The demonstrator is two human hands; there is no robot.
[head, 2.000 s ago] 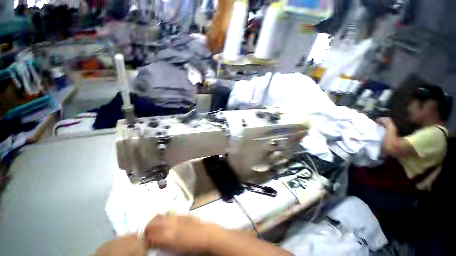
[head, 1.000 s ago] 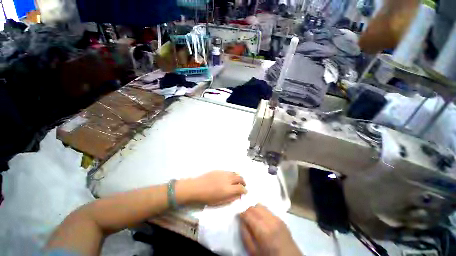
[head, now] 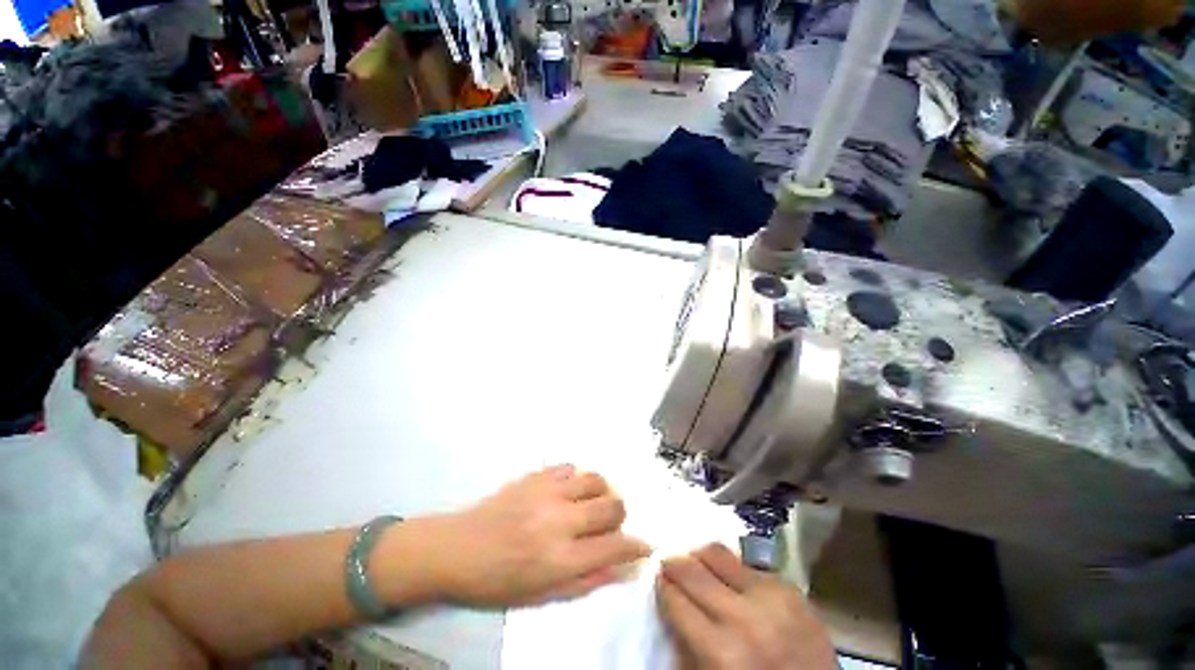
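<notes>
A white fabric piece (head: 577,634) lies on the white machine table (head: 433,380) and hangs toward me at the front edge. My left hand (head: 557,539) lies on its upper left part, fingers pointing right. My right hand (head: 740,609) is at its right side, fingertips pressed on the cloth close to my left fingertips. Both hands hold the cloth just left and in front of the sewing machine head (head: 747,367). The needle area under the head is glaring bright; I cannot tell whether the cloth is under the presser foot.
A black flat rectangle (head: 946,596) lies on the machine bed at right. Plastic-wrapped cardboard (head: 223,314) borders the table's left edge, with a white heap (head: 59,524) lower left. Navy fabric (head: 688,186), a blue basket (head: 474,121) and a black thread cone (head: 1094,238) are behind.
The view has swung left and come closer since the earliest frame. Compared with one second ago, both hands are nearer the machine head, still on the white fabric.
</notes>
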